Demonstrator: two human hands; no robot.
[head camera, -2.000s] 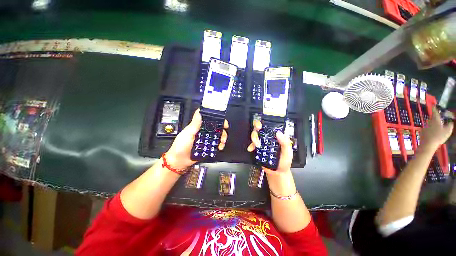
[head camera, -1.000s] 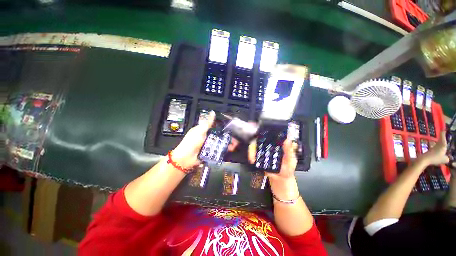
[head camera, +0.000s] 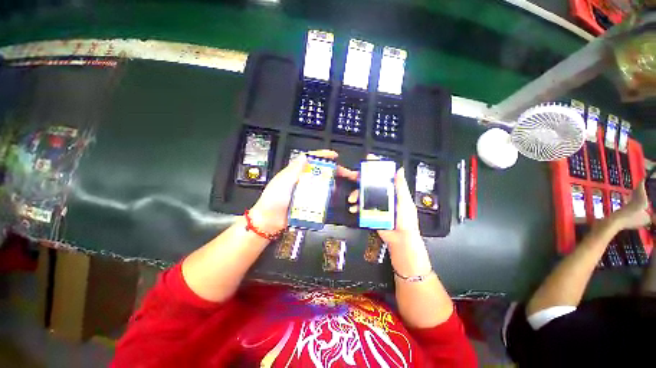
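My left hand (head camera: 276, 202) holds a phone (head camera: 312, 192) with a lit white screen, blue and yellow at its edges. My right hand (head camera: 404, 208) holds a second phone (head camera: 377, 195), its lit screen showing a dark patch and a blue lower edge. No keypad shows on either held phone. Both are above the front edge of the black phone tray (head camera: 224, 169). Three open flip phones (head camera: 348, 94) with white screens stand in its back row. A closed flip phone (head camera: 254, 157) lies in the front left pocket, another (head camera: 426, 188) in the front right.
Several small cards (head camera: 334, 255) lie below the tray. A red pen (head camera: 472, 187) and a pale pen (head camera: 462, 190) lie right of it, near a white fan (head camera: 549, 132). A red phone tray (head camera: 565, 209) and a neighbour's arm (head camera: 582, 255) are at right. Covered documents (head camera: 44, 172) lie left.
The two held phones showed open with keypads; now only their lit screens show, held lower and side by side. The neighbour's arm at right has shifted.
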